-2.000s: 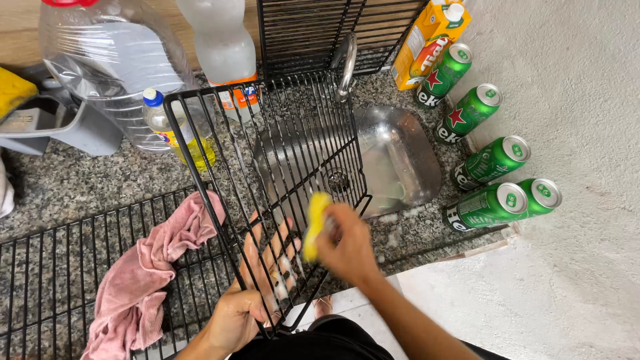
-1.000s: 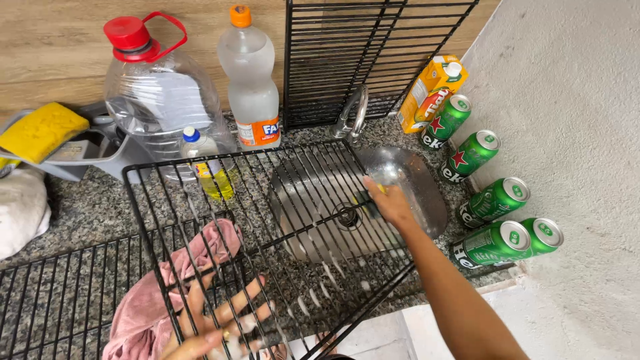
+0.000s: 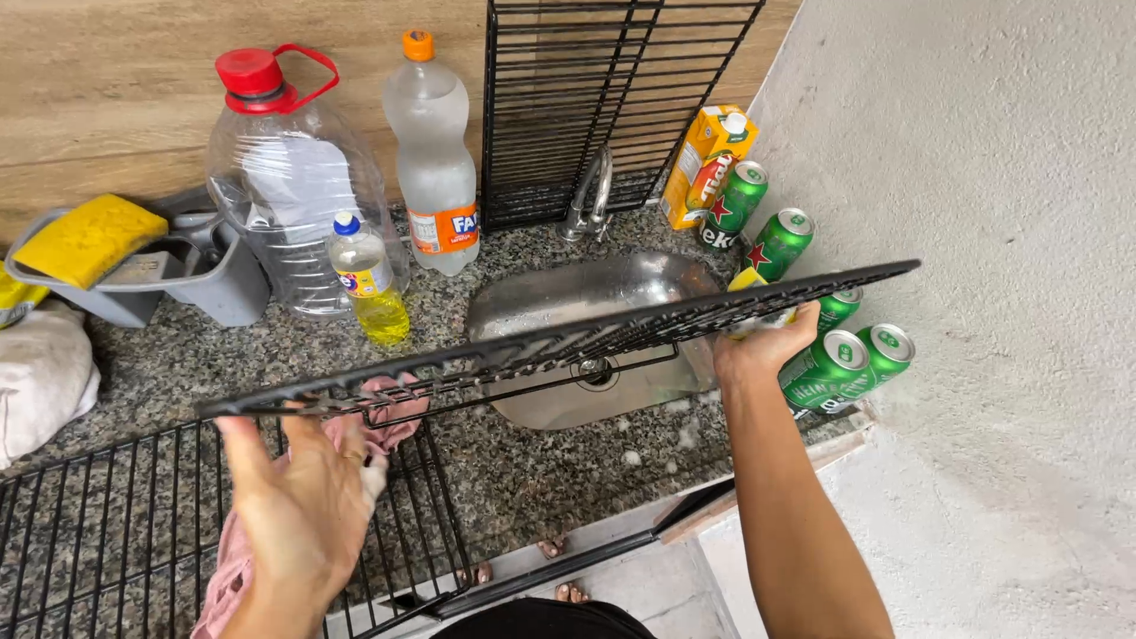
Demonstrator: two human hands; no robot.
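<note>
A black wire rack (image 3: 568, 342) is held nearly edge-on over the steel sink (image 3: 577, 408), with soap foam on its bars. My left hand (image 3: 306, 506) grips its left end from below, fingers spread along the edge. At the other end, my right hand (image 3: 768, 342) supports the rack, and a yellow sponge (image 3: 747, 280) shows beside those fingers, partly hidden by the rack. Beneath my left hand, a pink cloth (image 3: 226, 568) lies on another black wire rack (image 3: 115, 532) on the granite counter.
A third wire rack (image 3: 586, 80) stands behind the faucet (image 3: 590, 200). Left of the sink are a large clear jug (image 3: 293, 195), a soda bottle (image 3: 435, 160), a dish soap bottle (image 3: 368, 284) and a grey caddy (image 3: 222, 284). A juice carton (image 3: 706, 169) and several green cans (image 3: 781, 244) line the right wall.
The held rack has turned from a broad, open view to nearly edge-on. My right hand has moved from the rack's face to its right end.
</note>
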